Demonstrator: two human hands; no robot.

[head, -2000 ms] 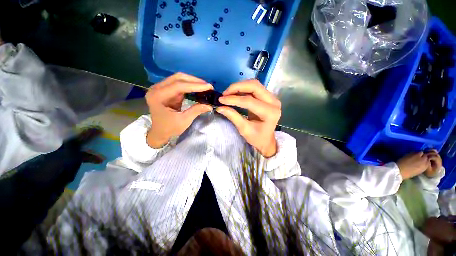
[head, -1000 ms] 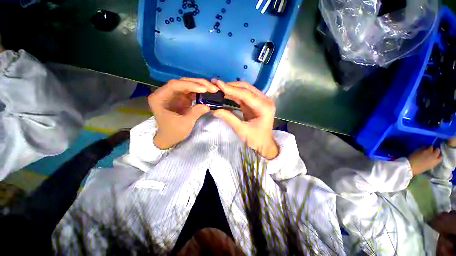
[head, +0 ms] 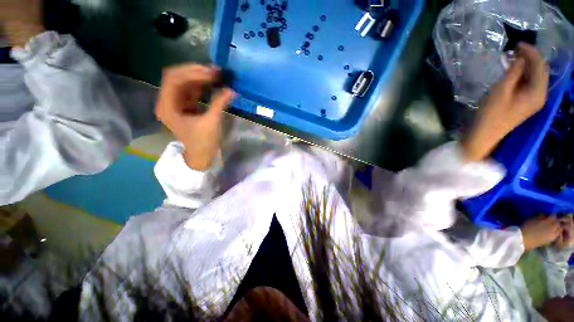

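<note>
My left hand (head: 192, 104), blurred, is left of the light blue tray (head: 333, 130) and pinches a black housing (head: 221, 78) between thumb and fingers. My right hand (head: 508, 104), also blurred, is far to the right with its fingertips over the clear plastic bag (head: 462, 47); whether it grips anything cannot be told. A dark part (head: 520, 36) shows in the bag. In the tray lie several small black rings (head: 320, 58), a black block (head: 273, 37), a housing with a silver-white band (head: 362, 83), and a loose silver-white piece (head: 365, 24) beside similar housings (head: 386, 27).
A black lump (head: 170, 24) lies on the dark green bench (head: 135, 53) left of the tray. A dark blue bin (head: 528, 188) with black parts stands at the right. Another person's sleeve (head: 69, 113) is at the left; another person's hands (head: 544, 231) are at the lower right.
My hands have parted. The left moved left with the black housing; the right swung far right to the bag. The tray appears farther right, and the left neighbour's hand shows at the top left.
</note>
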